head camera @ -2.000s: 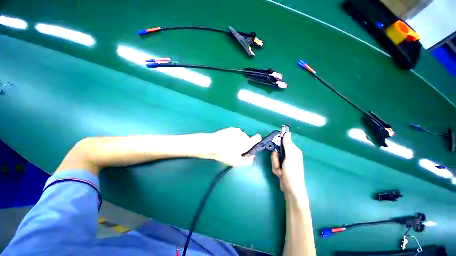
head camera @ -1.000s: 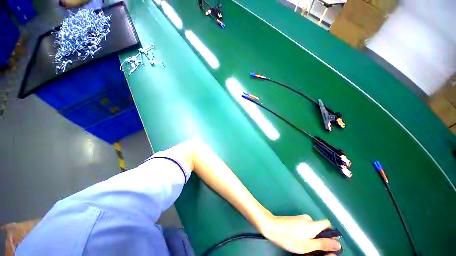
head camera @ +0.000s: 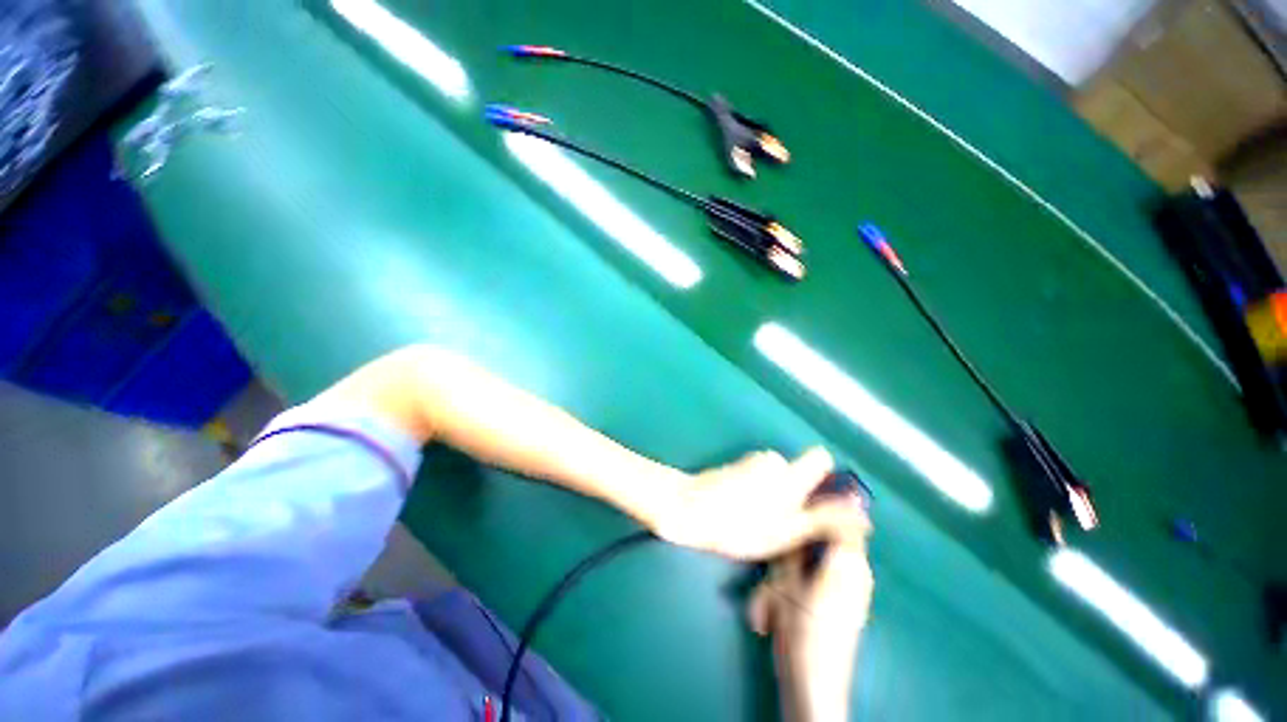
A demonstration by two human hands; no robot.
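Note:
My left hand (head camera: 748, 508) is closed on a black battery clamp (head camera: 836, 490), of which only a dark part shows between the fingers. My right hand (head camera: 822, 585) is against my left hand and also grips the clamp from below. The frame is blurred, so the clamp's jaws and any small part in the fingers are hidden. A black cable (head camera: 572, 576) runs from my left hand down towards my lap. Both hands are over the light-green ledge (head camera: 424, 303).
Several clamp leads with blue plug ends lie on the dark green belt (head camera: 847, 127), one (head camera: 974, 370) to the right. A silver wire pile (head camera: 177, 124) lies on the ledge at upper left, near blue crates (head camera: 120, 303). A black bin (head camera: 1225, 268) stands far right.
The view has swung back right since one second ago. My right hand has come back into view and now meets my left hand at the clamp. The leads on the belt sit further left in view.

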